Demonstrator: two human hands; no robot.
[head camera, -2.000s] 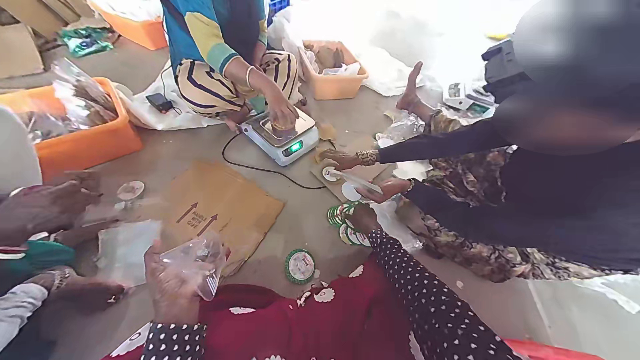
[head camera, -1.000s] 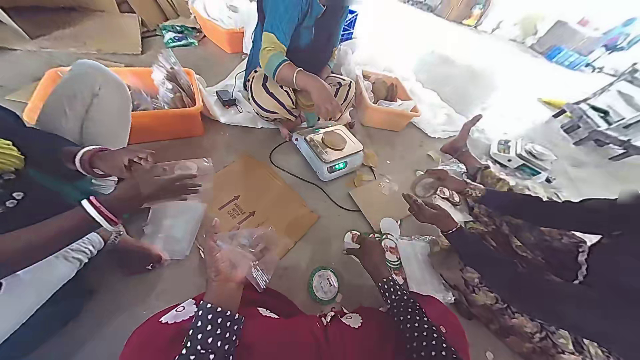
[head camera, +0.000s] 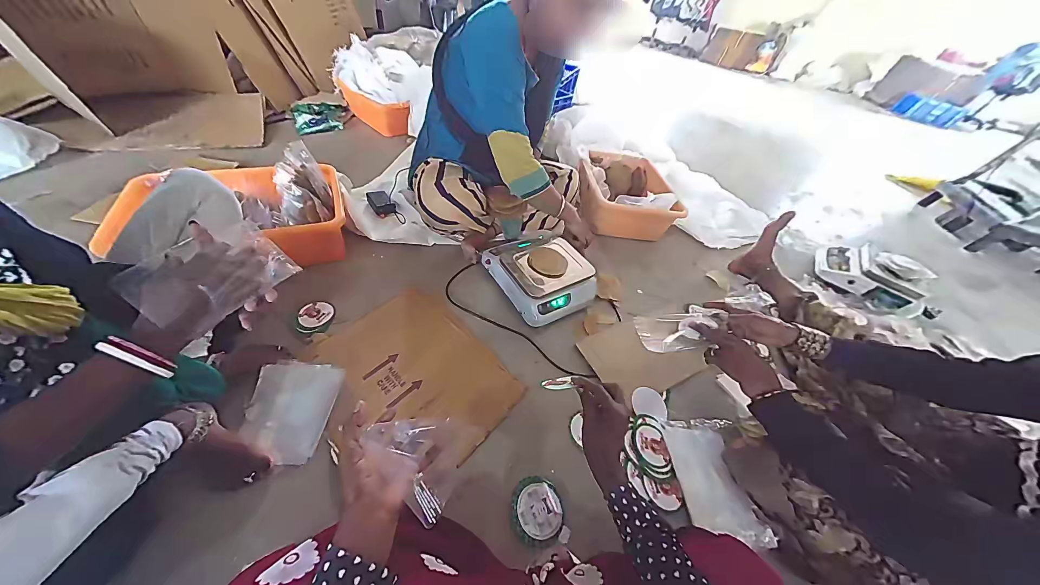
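A clear plastic bag [head camera: 414,447] is held in my left hand [head camera: 375,467], low in the view left of centre. My right hand [head camera: 603,426] pinches a round printed label [head camera: 559,383] by its edge, above the floor. Beside that hand, on its right, lies a spread pile of round green-edged labels [head camera: 650,451]. A stack of similar labels [head camera: 538,510] rests on the floor between my two arms. To the right of the pile is a stack of clear bags [head camera: 715,479].
A flat cardboard sheet [head camera: 422,366] lies ahead. Beyond it, a person tends a digital scale [head camera: 543,280] bearing a brown disc. Co-workers on both sides handle clear bags. Orange tubs [head camera: 313,244] stand farther back, and a black cable [head camera: 496,329] crosses the floor.
My right hand has lifted from the label pile with one round label. The person at the scale has leaned forward. The left co-worker's hands have raised a clear bag.
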